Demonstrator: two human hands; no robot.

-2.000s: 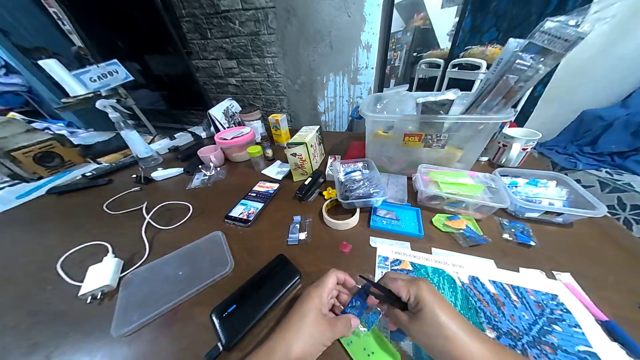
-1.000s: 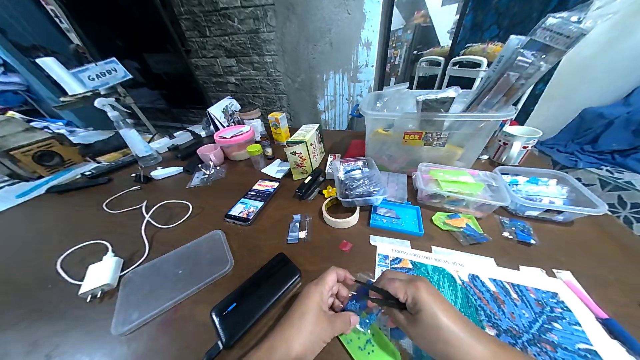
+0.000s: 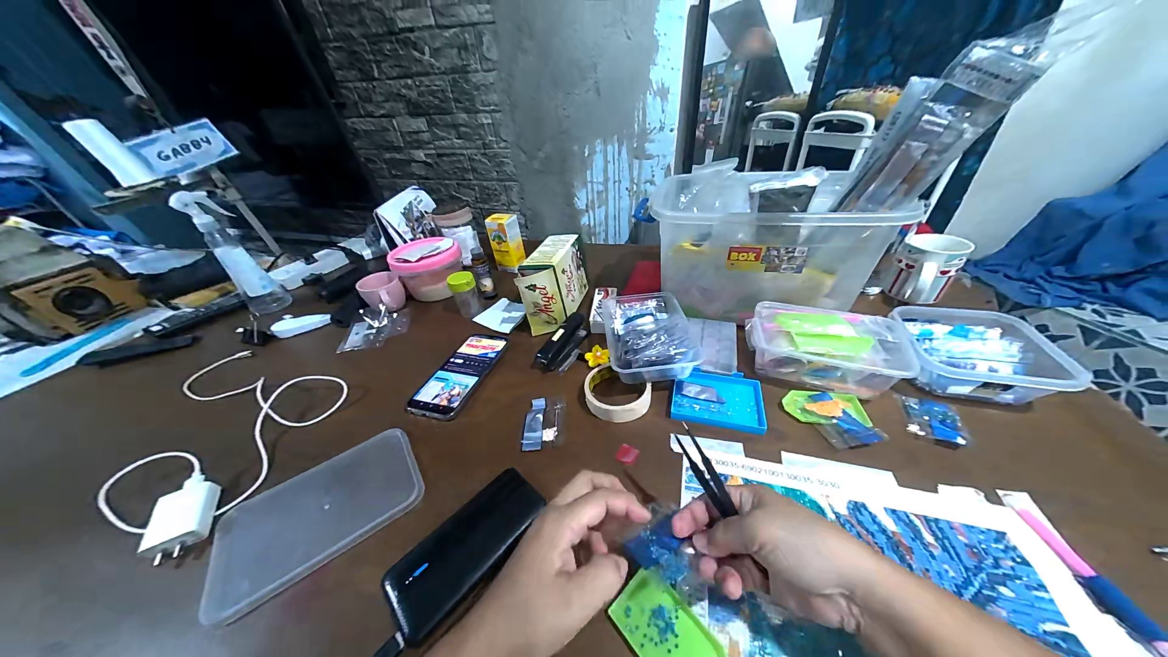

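My right hand [image 3: 776, 547] holds black tweezers [image 3: 706, 476], tips up and apart, and also pinches a small clear bag of blue beads [image 3: 659, 546]. My left hand [image 3: 575, 557] is at the bag's left side, thumb and fingers curled with a gap between them; whether it touches the bag I cannot tell. Just below the bag, a green tray [image 3: 662, 620] holds scattered blue beads. A diamond-painting canvas [image 3: 967, 566] in blue and teal lies under and to the right of my right hand. A small red wax piece [image 3: 627, 453] lies beyond my left hand.
A black power bank [image 3: 464, 552] lies left of my left hand, near a clear lid [image 3: 315, 525] and a white charger [image 3: 180, 520]. Beyond are a phone [image 3: 457, 376], a tape roll [image 3: 618, 407], a blue tray [image 3: 719, 401] and plastic boxes [image 3: 832, 349]. A pink-and-blue pen-like tool [image 3: 1086, 570] lies at right.
The tweezers, earlier pointing left over the bag, now point up in my right hand. My left fingers have drawn back from the bag's top. The bag hangs lower, over the tray's upper edge.
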